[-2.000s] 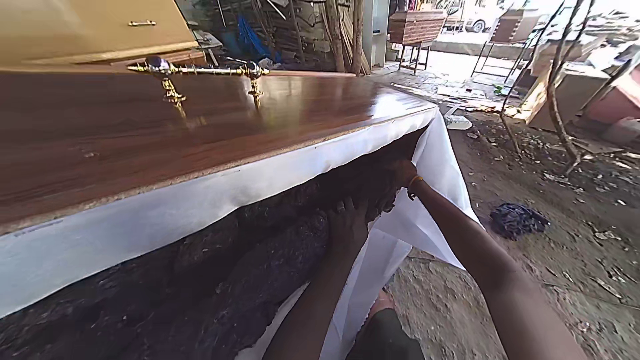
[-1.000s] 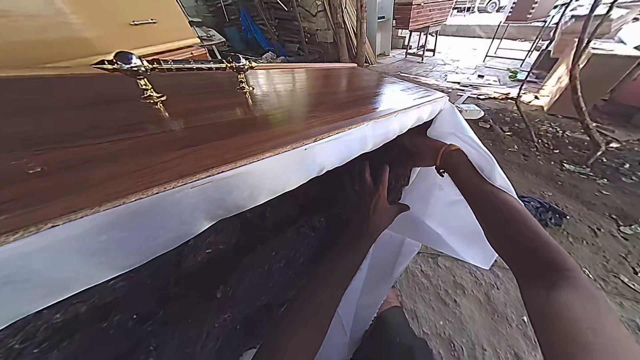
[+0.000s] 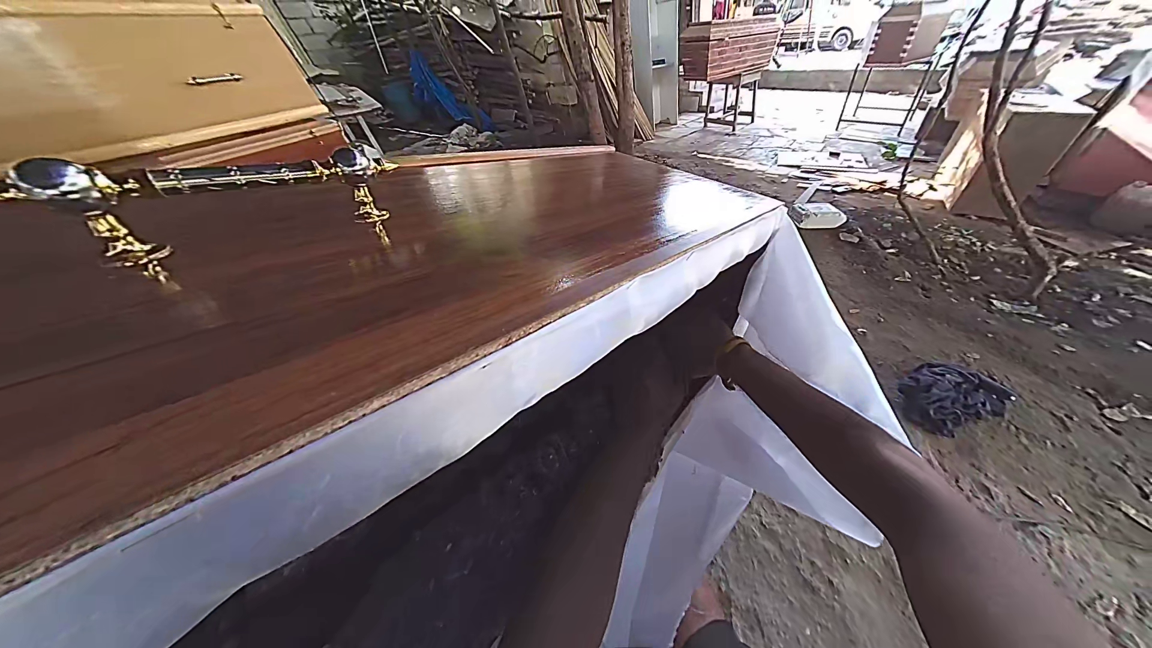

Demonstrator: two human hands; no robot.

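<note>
A glossy brown wooden coffin (image 3: 468, 261) lies at the left, with a metal bar handle (image 3: 243, 174) on its upper face. White sheeting (image 3: 432, 432) runs along its near edge and hangs in folds at the far corner. Below that edge is a dark opening (image 3: 432, 531). My left hand (image 3: 661, 369) is inside it, in deep shadow; its fingers and any hold cannot be made out. My right hand (image 3: 702, 346), with a bracelet at the wrist, reaches in beside the hanging sheeting near the far corner. Its fingers are hidden in the dark.
A tan coffin panel (image 3: 153, 72) stands behind at the left. Wooden posts (image 3: 623, 76) rise beyond the coffin. A dark crumpled cloth (image 3: 954, 398) lies on the dirt at the right, near thin tree stems (image 3: 994, 153). Another coffin (image 3: 729, 49) sits on a stand farther back.
My left hand, seen with spread fingers a second ago, has moved deeper into the shadow towards my right hand. My right hand stays near the far corner.
</note>
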